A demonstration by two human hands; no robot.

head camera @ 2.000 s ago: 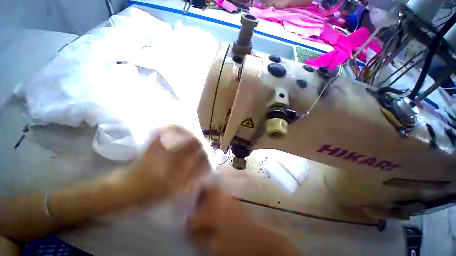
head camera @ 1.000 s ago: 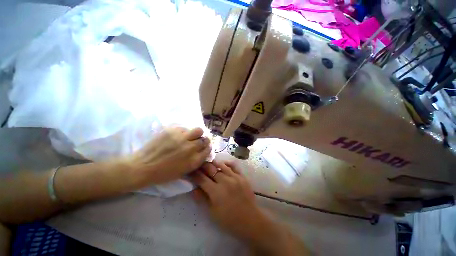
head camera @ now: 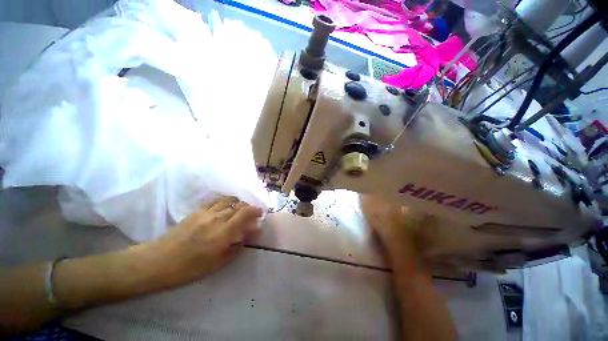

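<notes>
The large white garment piece (head camera: pixel 153 126) lies heaped and crumpled left of the cream sewing machine head (head camera: pixel 413 180). Its near corner lies by the presser foot (head camera: pixel 277 183). My left hand (head camera: pixel 207 233) rests on that corner, fingertips pressing the fabric just left of the needle area. My right hand (head camera: pixel 393 223) reaches under the machine arm, over the bed where white slips lay earlier. Its fingers are blurred and partly hidden by the arm, so I cannot tell whether it holds anything.
Pink fabric (head camera: pixel 413 60) lies on the table behind. White cut panels (head camera: pixel 560 300) are at the lower right, beside a small black switch box (head camera: pixel 512 306) at the table edge. Cables and thread stands rise at the upper right. A blue crate edge shows at the lower left.
My right hand has left the fabric by the needle and moved right, under the machine arm. My left hand stays on the fabric, slightly farther left. The camera view has shifted.
</notes>
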